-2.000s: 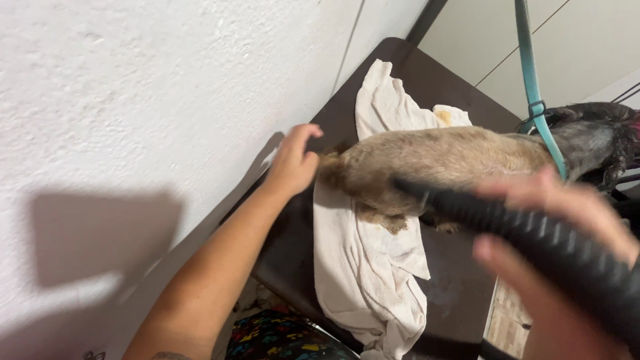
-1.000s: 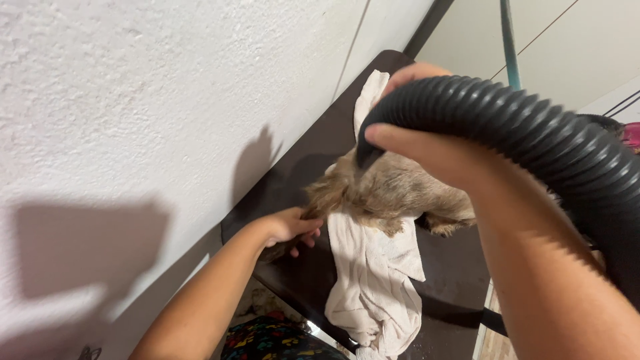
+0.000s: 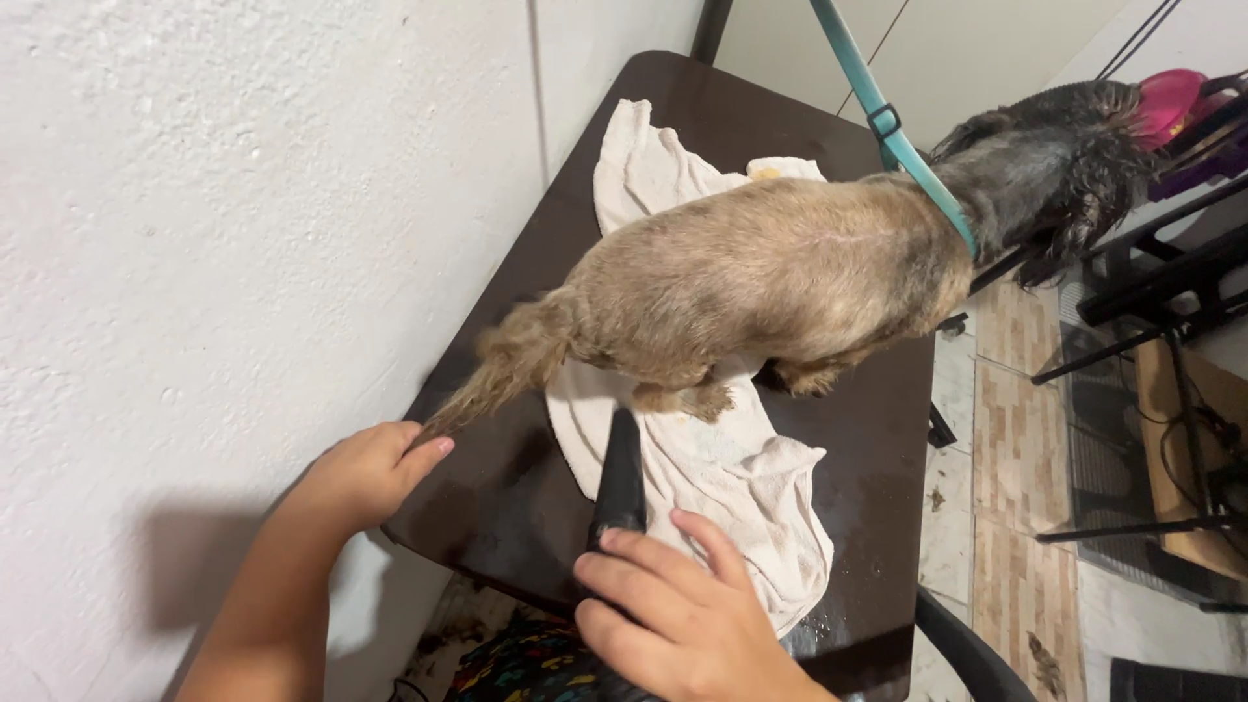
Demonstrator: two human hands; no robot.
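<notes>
A wet tan dog (image 3: 760,268) with a dark head stands on a brown table (image 3: 877,487), its head toward the right. My left hand (image 3: 375,473) pinches the end of the dog's tail (image 3: 517,361) at the table's left edge. In my right hand (image 3: 673,604) is the black dryer nozzle (image 3: 621,468), pointing up toward the dog's hind feet. A crumpled white towel (image 3: 741,507) lies beneath the dog and the nozzle. Around the dog's neck runs a teal strap (image 3: 902,146) that rises out of view.
A rough white wall (image 3: 244,195) borders the table's left side. Black metal racks (image 3: 1170,283) and a wooden board (image 3: 1180,448) stand on the right above a tiled floor (image 3: 1024,468). The black hose (image 3: 965,643) shows below the table's right edge.
My right hand has brought the nozzle down from over the dog's rump to beside its hind feet. My left hand, open two seconds ago, now holds the tail, which is stretched out to the left.
</notes>
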